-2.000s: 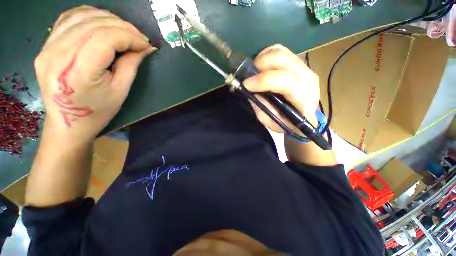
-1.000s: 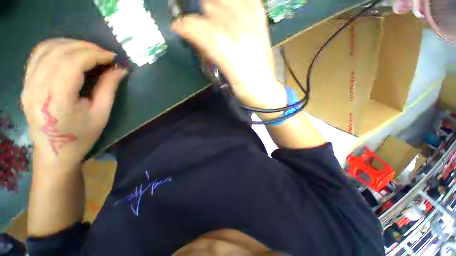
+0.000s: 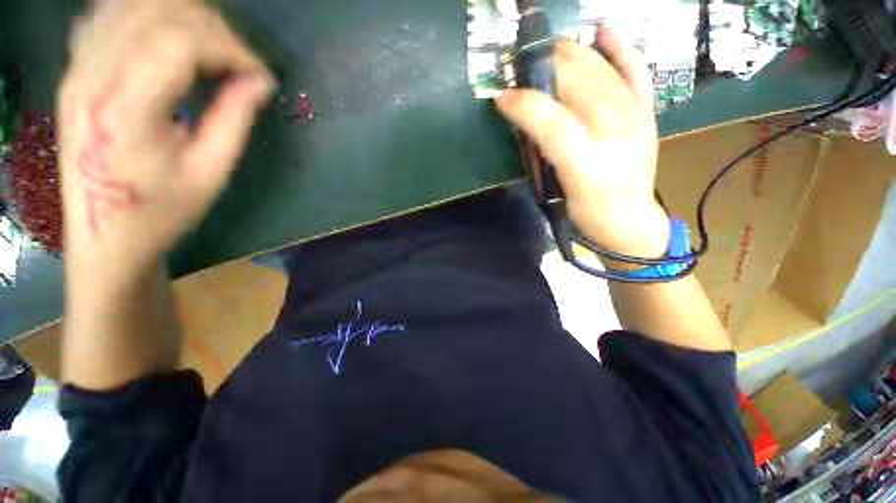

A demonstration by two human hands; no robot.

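My right hand [image 3: 599, 138] is shut on the black soldering iron [image 3: 535, 69], held upright in the view. Its tip is out of the picture at the top. White and green circuit boards [image 3: 488, 54] lie beside and behind that hand, partly covered by it. My left hand [image 3: 147, 128] is blurred at the upper left, its thumb and forefinger close together; whether they pinch anything cannot be made out. A tiny dark red part [image 3: 303, 106] lies on the green bench top [image 3: 393, 128]. A heap of dark red parts [image 3: 37, 187] is partly hidden behind my left hand.
More boards [image 3: 756, 39] lie at the upper right. Black cables [image 3: 752, 147] loop from my right wrist to the right edge. Below the bench are open cardboard boxes [image 3: 786, 226], a red stool [image 3: 758, 432] and metal racks. A person's fingers [image 3: 872, 120] show at the right edge.
My right hand has moved right with the iron, to the boards on that side. The boards that lay beside my left hand are gone from there. My left hand has shifted up in the view.
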